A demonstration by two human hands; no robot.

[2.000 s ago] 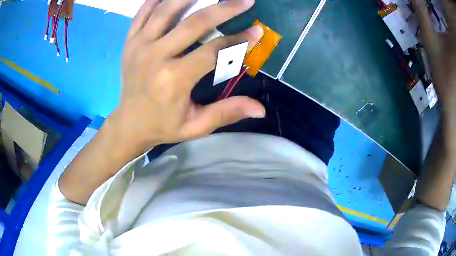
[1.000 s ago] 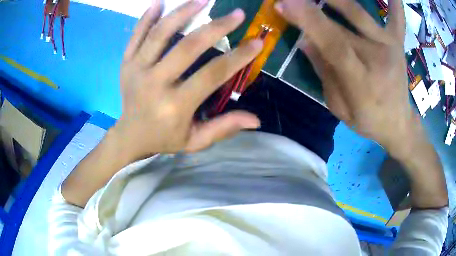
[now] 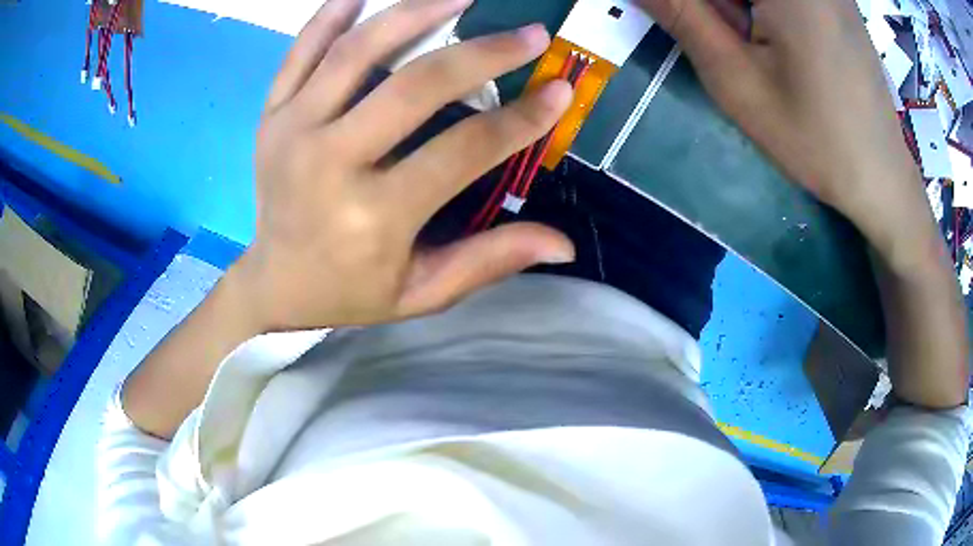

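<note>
An orange flexible circuit [image 3: 577, 114] lies at the green table's near edge, a white adhesive piece [image 3: 604, 30] with a small dark square hole over its far part. Red lead wires [image 3: 525, 169] with a small white connector [image 3: 513, 203] hang past the edge. My left hand [image 3: 363, 203] is spread, its index fingertip on the wires and circuit, its middle fingertip at the circuit's left side, thumb apart. My right hand [image 3: 795, 96] is at the adhesive piece's right side; its fingertips are partly cut off by the top edge, so its grip is unclear.
A heap of white pieces with red wires [image 3: 934, 139] lies at the right. A pale narrow strip [image 3: 640, 110] runs across the green table top [image 3: 736, 192]. Another orange circuit with wires [image 3: 114, 19] overhangs the board at upper left. Blue floor [image 3: 160, 117] shows beyond.
My right hand came from the heap at the right to the circuit, then moved a little up and right. A white piece now covers the circuit's far part. My left hand stays nearly in place.
</note>
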